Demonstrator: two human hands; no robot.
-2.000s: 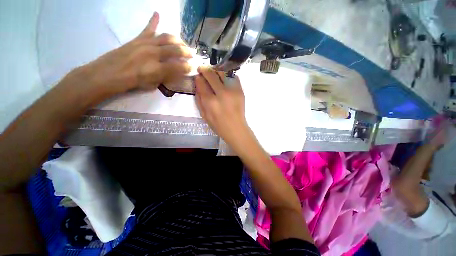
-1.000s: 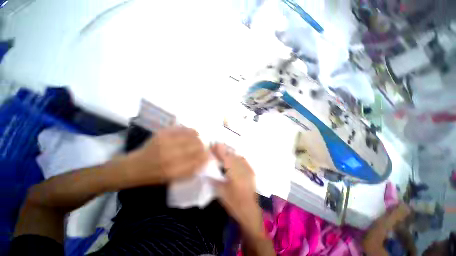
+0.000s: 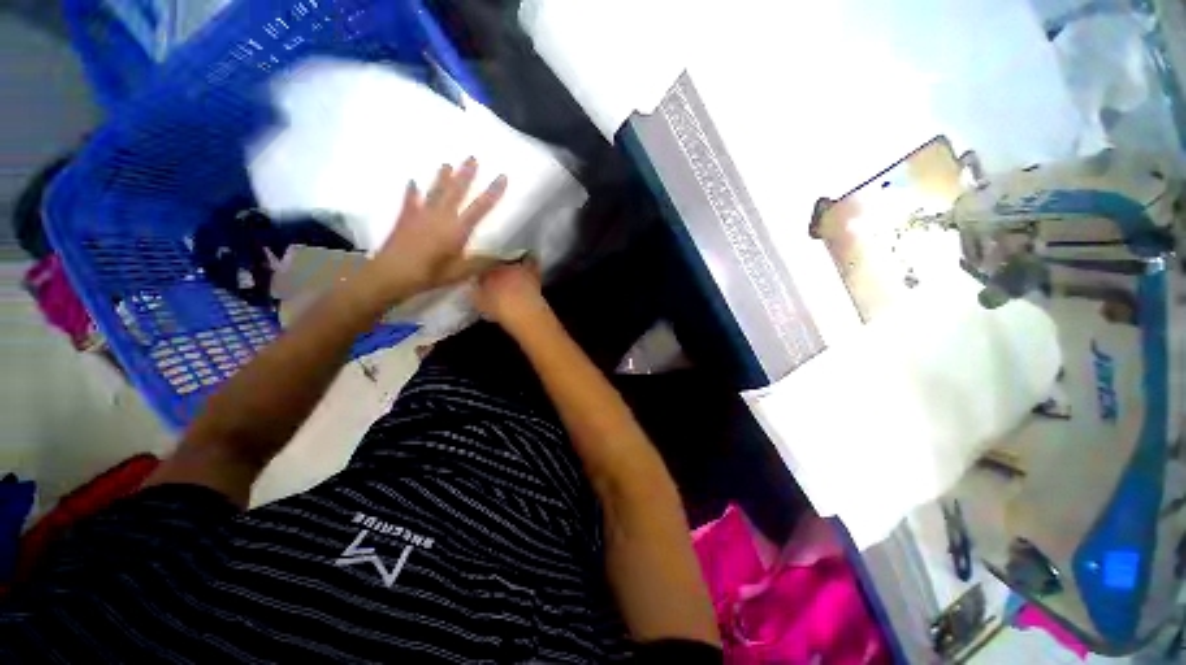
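Observation:
A white cloth bundle (image 3: pixel 377 143) lies over the blue basket and reaches toward my lap. My left hand (image 3: pixel 440 237) rests on its near side with fingers spread. My right hand (image 3: pixel 507 288) is closed at the bundle's lower edge, beside my left thumb; the exact grip is partly hidden. A white garment panel (image 3: pixel 897 409) lies on the machine table and hangs over its front edge. The sewing machine (image 3: pixel 1106 377) stands at the right, with its metal needle plate (image 3: pixel 897 214) uncovered. Both hands are away from the needle.
The blue plastic basket (image 3: pixel 169 169) holds dark and grey cloth. The ruler edge (image 3: pixel 728 221) runs diagonally between my lap and the machine. Pink cloth (image 3: pixel 793 598) lies below the table edge. Dark-handled snips (image 3: pixel 957 539) lie near the machine.
The view has turned left toward the basket. Both hands have moved from above my lap to the white bundle there. The small white piece they held is no longer distinguishable.

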